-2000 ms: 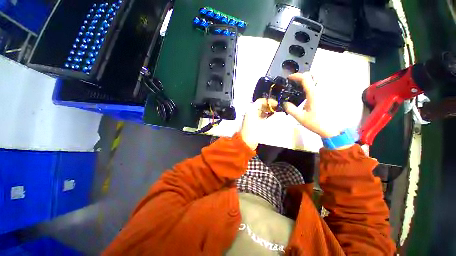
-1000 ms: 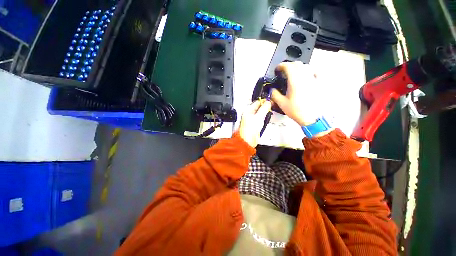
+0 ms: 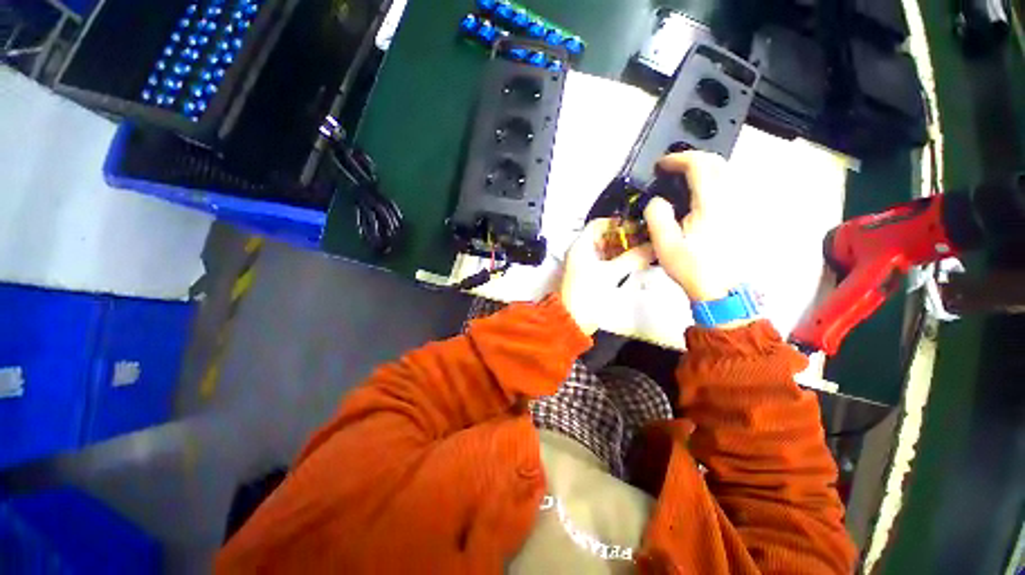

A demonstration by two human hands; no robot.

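Note:
A grey-black power strip body [image 3: 699,121] with round sockets lies tilted on the white work sheet [image 3: 787,197], its open end towards me. My right hand [image 3: 697,230] is over that end, its fingers closed around a small black part. My left hand [image 3: 593,273] is at the same end and pinches the yellow internal wires [image 3: 622,233]. The wire ends are partly hidden by my fingers. A second power strip body [image 3: 514,135] lies to the left, with red and yellow wires and a black cord at its near end.
A red heat gun [image 3: 882,249] lies at the right. Blue-topped components [image 3: 523,25] are at the back. Black end covers [image 3: 877,84] are stacked back right. A coiled black power cord [image 3: 377,213], a black bin [image 3: 295,84] and a blue crate [image 3: 242,211] are at the left.
The camera view has tilted and shifted slightly. My right hand has opened less widely than two seconds ago and closed over the strip's near end. My left hand stays at the wires.

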